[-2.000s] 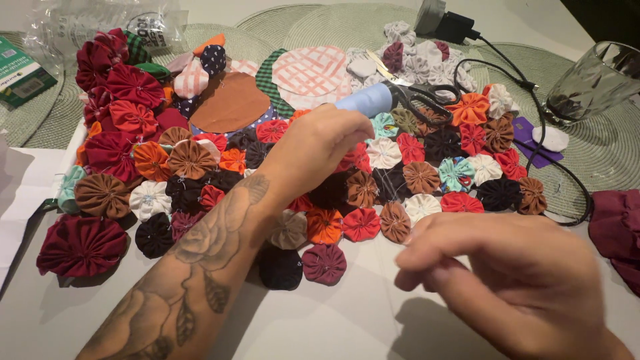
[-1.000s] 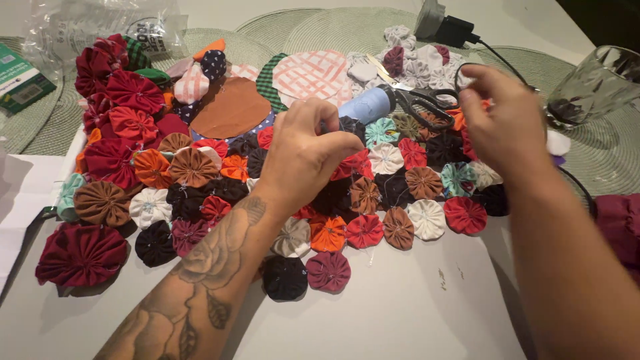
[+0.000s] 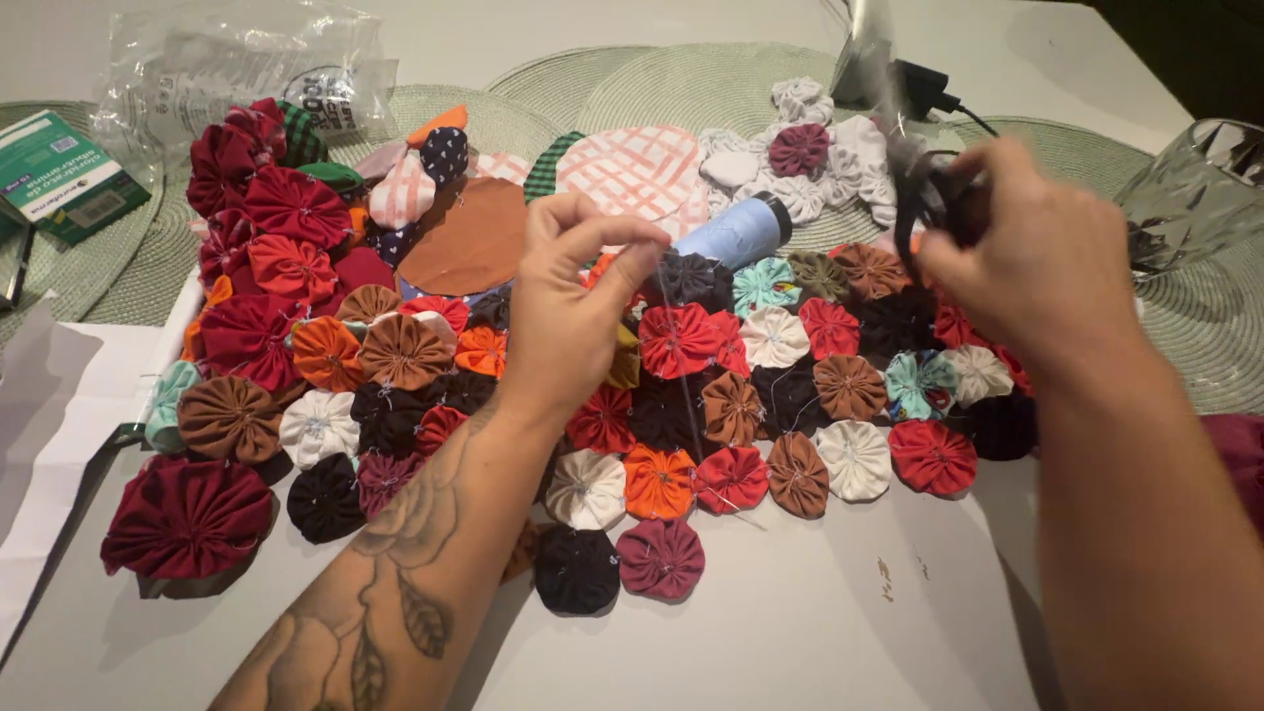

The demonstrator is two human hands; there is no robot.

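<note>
My left hand [image 3: 583, 296] pinches a pale thread [image 3: 684, 380] between thumb and forefinger, above joined rows of gathered fabric yo-yos [image 3: 681, 341]. The thread runs down over the yo-yos toward a red one [image 3: 731, 480] in the lower row. At the right, my right hand [image 3: 1017, 237] grips the black handles of a pair of scissors [image 3: 923, 207]; their blades point up and are blurred. A light blue thread spool [image 3: 733, 232] lies behind my left hand. Below the rows, a black yo-yo [image 3: 576, 570] and a plum yo-yo [image 3: 661, 559] sit side by side.
Behind lie a brown fabric circle [image 3: 464, 237], a checked fabric piece [image 3: 637, 178], grey-white yo-yos [image 3: 839, 163] and a clear plastic bag [image 3: 237, 74] on woven placemats [image 3: 1076, 158]. A green-and-white box [image 3: 74, 178] is at left, a glass [image 3: 1200, 197] at right, near a black plug [image 3: 918, 87].
The scissors, lying behind the yo-yos before, are now raised in my right hand. That hand was low at the right two seconds ago, then reached toward them. My left hand stays over the yo-yos.
</note>
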